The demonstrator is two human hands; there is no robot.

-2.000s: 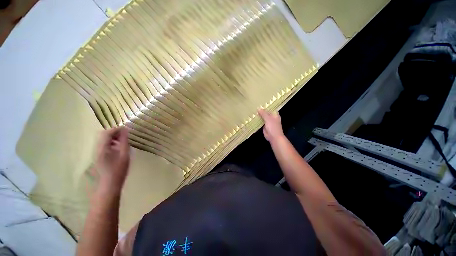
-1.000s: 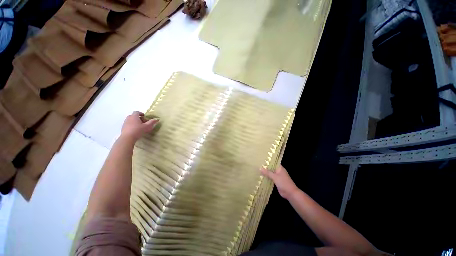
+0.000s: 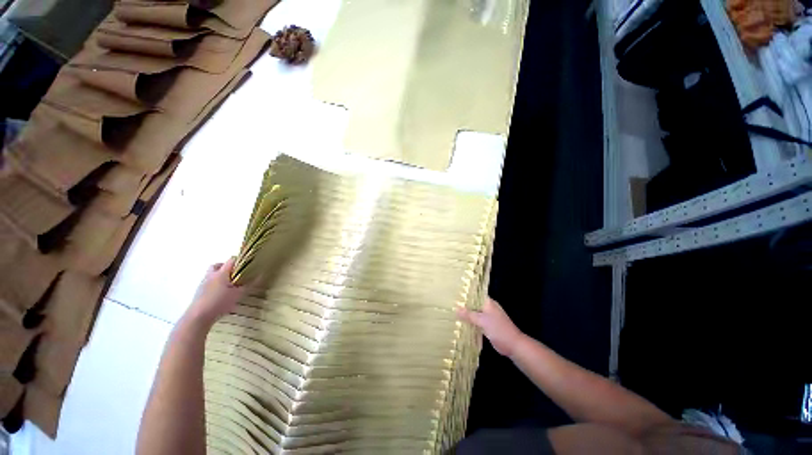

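Observation:
The fanned khaki panels [image 3: 392,293] lie in narrow overlapping ridges on the white table, with a pale line down the middle. My left hand [image 3: 218,293] grips their left edge, where several panel edges are bent up together. My right hand [image 3: 497,325] is at the right edge, thumb on top and its fingers hidden behind or under the panels. No glue brush is in view.
Notched khaki panels [image 3: 410,80] lie flat beyond the fanned ones. A dark brown lump [image 3: 292,44] sits at their left. Overlapping brown pieces [image 3: 107,133] run along the far left. Metal shelving [image 3: 703,213] holding dark and orange items stands at right.
The view has turned towards the notched panels and brown pieces. My left hand has moved up along the left edge and now bends panel edges up. My right hand stays at the right edge.

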